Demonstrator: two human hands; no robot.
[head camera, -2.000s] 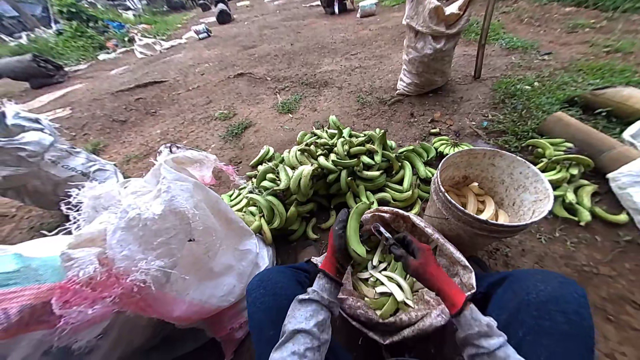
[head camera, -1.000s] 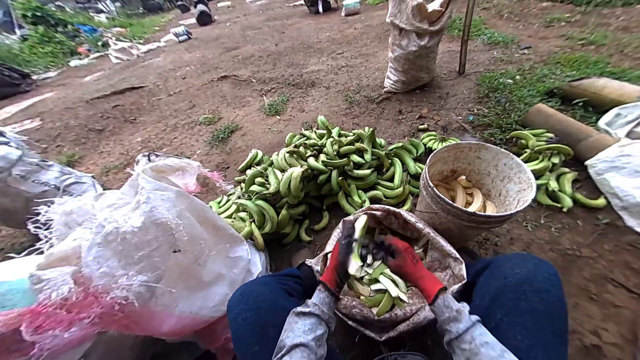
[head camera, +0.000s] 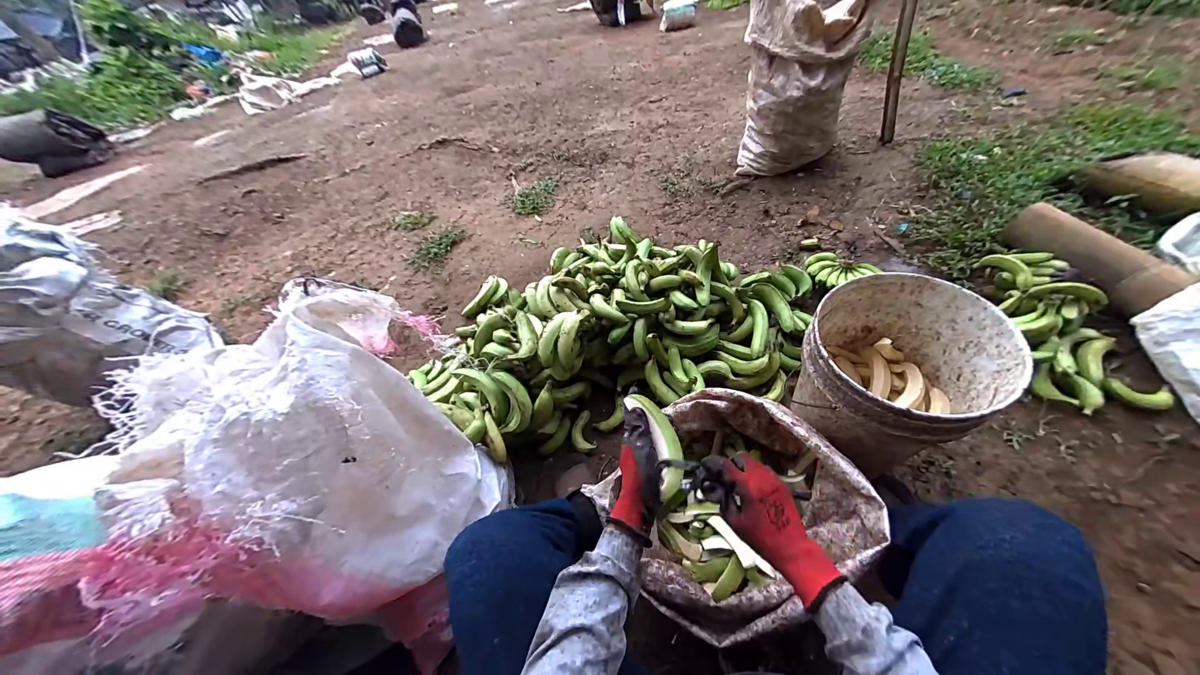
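Note:
Both my hands wear red and black gloves above an open, stained sack (head camera: 848, 553) between my knees. My left hand (head camera: 640, 469) grips a partly peeled green plantain (head camera: 664, 441), held upright with a pale strip of flesh showing. My right hand (head camera: 759, 502) is closed beside the plantain's lower end; a small dark tool seems to be in its fingers, too blurred to name. Green and whitish peels (head camera: 717, 553) lie in the sack below. Just beyond is a large heap of green plantains (head camera: 647, 309). To the right, peeled plantains (head camera: 891, 375) lie in a dirty plastic bucket (head camera: 975, 328).
White and pink woven sacks (head camera: 328, 459) bulge at my left. More green plantains (head camera: 1069, 328) lie right of the bucket, near a brown cylindrical log or tube (head camera: 1097, 258). A full sack (head camera: 792, 103) stands beyond the heap, beside a thin post (head camera: 898, 70). The ground is bare dirt with grass patches.
One second ago my left hand held a plantain with much pale flesh showing, lower over the sack; now the plantain stands more upright and shows more green skin. My hands have moved slightly apart.

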